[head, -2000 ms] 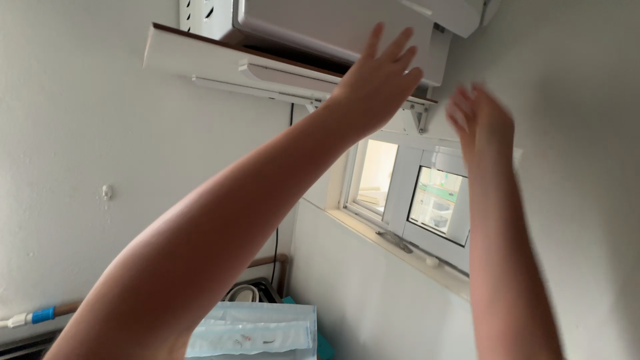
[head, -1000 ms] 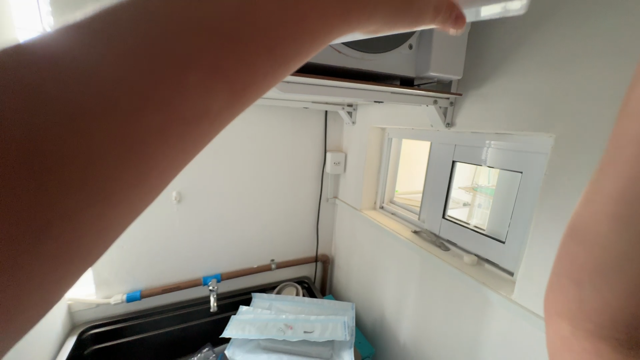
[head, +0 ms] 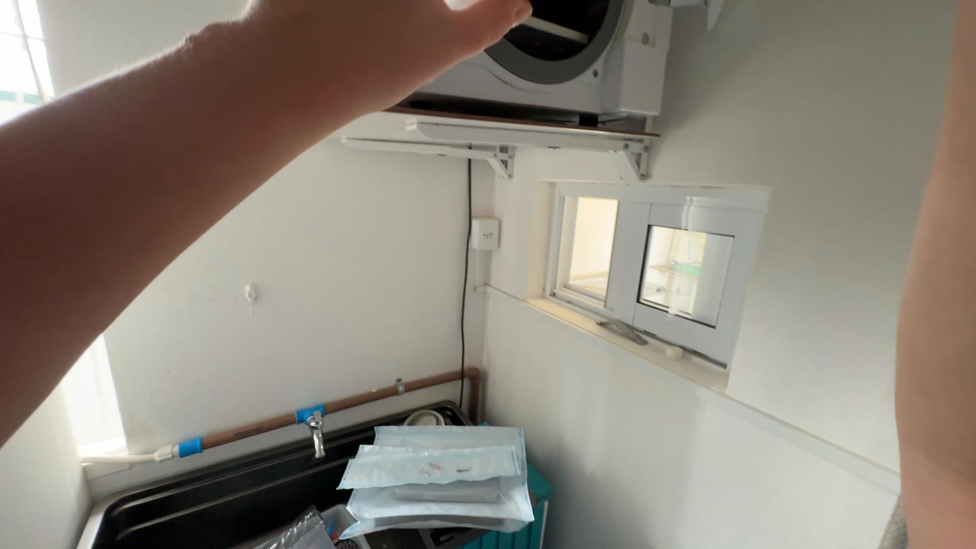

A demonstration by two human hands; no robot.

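Note:
A white front-loading appliance [head: 625, 80] with a round grey-rimmed opening stands on a wall shelf [head: 534, 122] held by white brackets. My left hand [head: 473, 23] is raised in front of the opening at the top edge; the thumb shows, while the fingers are cut off by the frame, so its grip cannot be told. My right forearm [head: 942, 328] rises along the right edge, with the right hand out of view. At the top right, part of a white piece [head: 709, 9] juts out beside the appliance.
Below lies a black basin [head: 229, 473] with pale blue plastic pouches [head: 442, 480] over its right end. A metal tap [head: 316, 435] hangs from a brown pipe [head: 351, 404]. A black cable [head: 465, 305] runs down the corner, left of a small sliding window [head: 648, 267].
Both hands were in view beside the appliance two seconds ago; the right hand has since left the frame. The round opening, unseen then, now shows. The view has shifted.

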